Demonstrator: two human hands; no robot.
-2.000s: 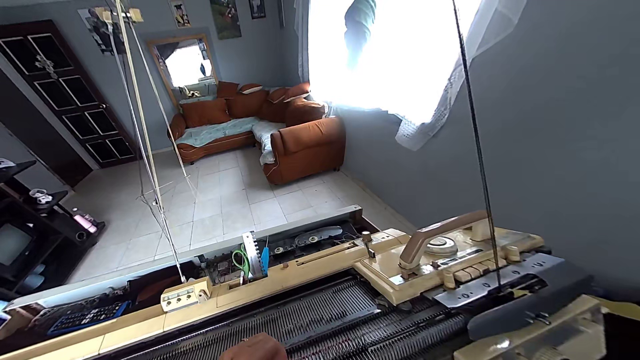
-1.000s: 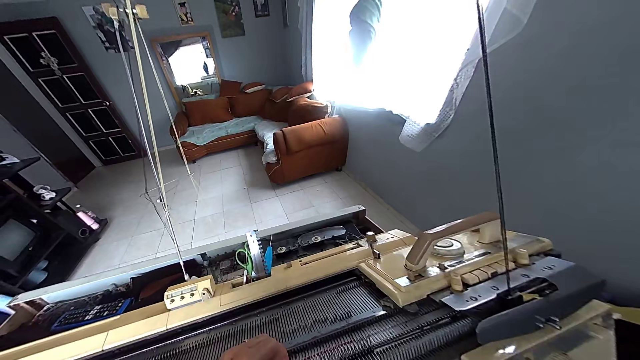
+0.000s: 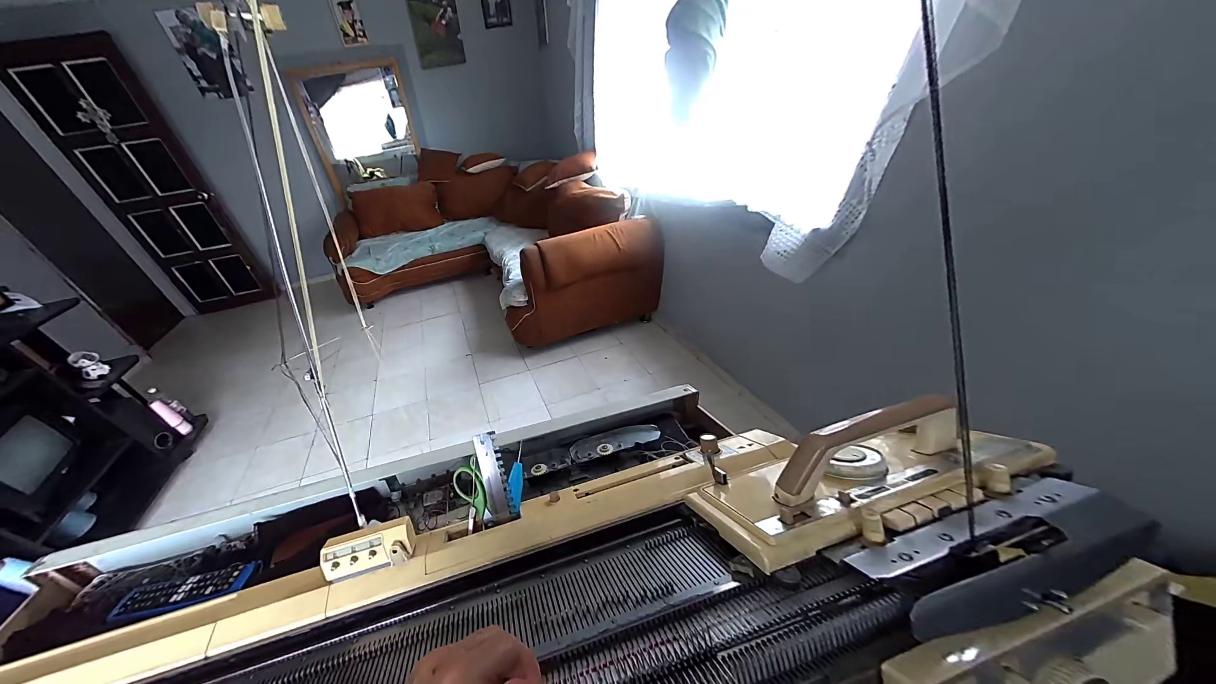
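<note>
A knitting machine's needle bed [image 3: 608, 589] crosses the bottom of the head view. One hand [image 3: 477, 657], apparently my left, shows at the bottom edge over the needles; its fingers are mostly cut off, and what it may hold is hidden. My right hand is out of view. The cream carriage [image 3: 836, 475] with a brown handle [image 3: 855, 442] sits at the right end of the bed. A dark yarn [image 3: 945, 237] runs down into the carriage's grey metal front plate [image 3: 969, 532]. A cream row counter [image 3: 366, 551] stands on the rear rail, left of the carriage.
Behind the bed, an open compartment holds a blue gridded tray [image 3: 185, 589], green-handled scissors [image 3: 467, 483] and a blue-handled tool [image 3: 515, 487]. Pale yarns [image 3: 285, 237] hang at the left. A white lace curtain [image 3: 807, 237] and a brown sofa [image 3: 589, 275] are farther back.
</note>
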